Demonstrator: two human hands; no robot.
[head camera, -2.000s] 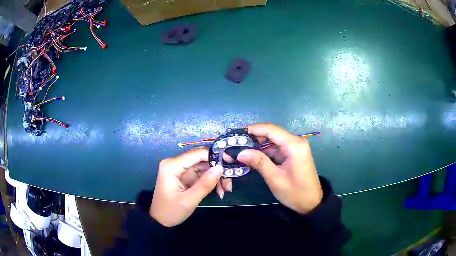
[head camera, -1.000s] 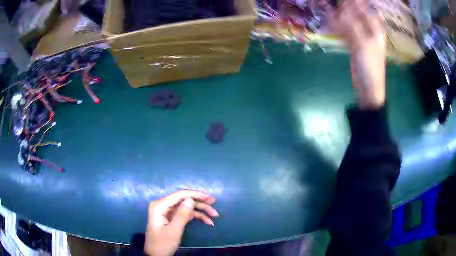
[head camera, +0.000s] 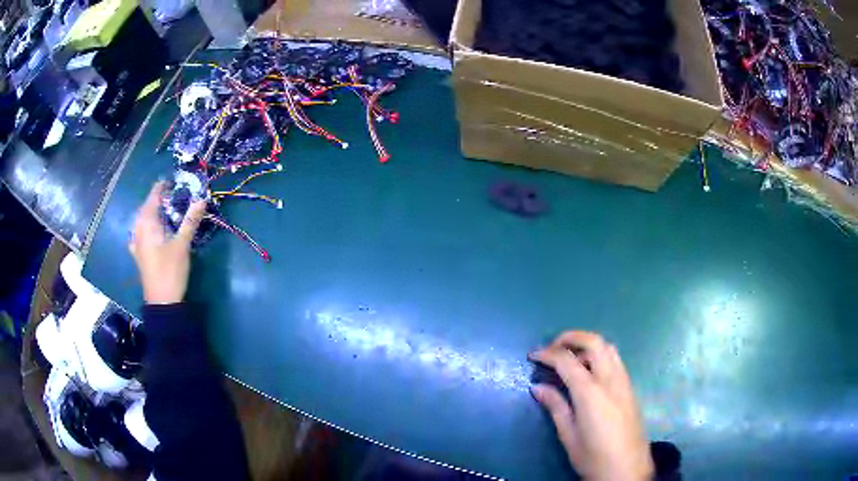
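Observation:
My left hand (head camera: 167, 246) is at the near end of the pile of wired modules (head camera: 249, 127), with thumb and fingers around an LED module (head camera: 185, 191). My right hand (head camera: 602, 399) pinches a small black foam pad (head camera: 546, 373) low over the green table, partly hidden by the fingers. Dark foam pads (head camera: 519, 198) lie in front of the carton. Red, yellow and black lead wires spread to the right of the pile.
An open carton (head camera: 583, 127) of black foam pieces stands at the far edge. A carton of wired modules (head camera: 795, 94) is at the far right. White-and-black units (head camera: 94, 366) lie below left, boxes (head camera: 113, 52) far left.
The view has swung left. My left hand has moved to the module pile. My right hand has come back from the far carton of modules, and the lone foam pad is now in it.

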